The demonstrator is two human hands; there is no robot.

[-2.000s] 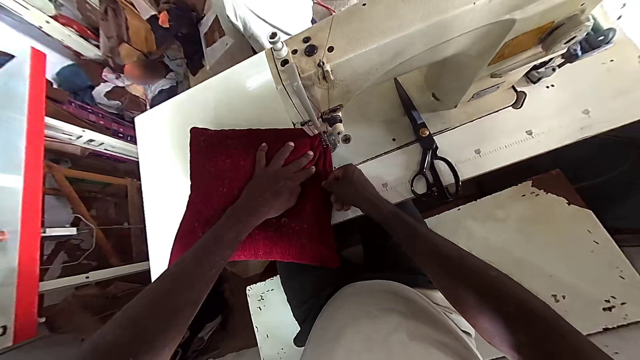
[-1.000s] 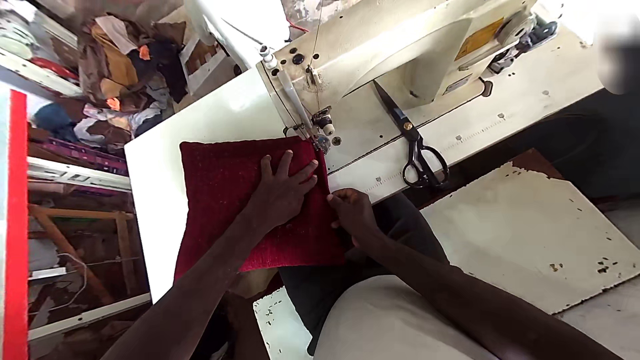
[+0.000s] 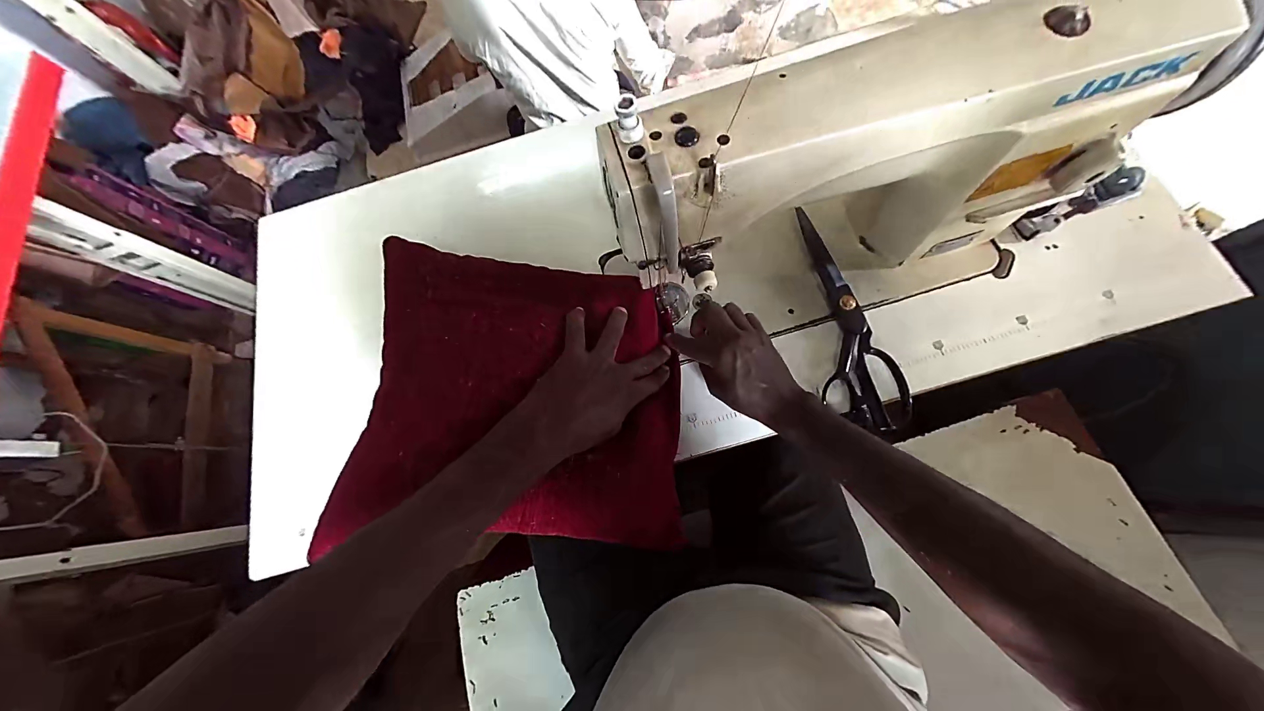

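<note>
A dark red fabric piece (image 3: 474, 365), square like a cushion cover, lies on the white sewing table. Its right edge runs up to the needle area of a Jack industrial sewing machine (image 3: 889, 118). My left hand (image 3: 597, 385) rests spread on the fabric, pressing it near that edge. Close to the presser foot, my right hand (image 3: 736, 355) has its fingers bent, with thumb and index finger at the fabric's edge. Whether they pinch the cloth is hard to tell. Black-handled fabric scissors (image 3: 849, 306) lie on the machine bed, right of my right hand.
The white tabletop (image 3: 326, 296) extends left of the fabric. Behind it is a person in white clothing (image 3: 543, 49). Heaped cloth scraps (image 3: 257, 109) lie at the upper left. A chipped white board (image 3: 1037, 494) is at the lower right, below the table's edge.
My right hand has moved up along the fabric's edge, closer to the presser foot. My left hand remains spread on the fabric, nearer its right edge.
</note>
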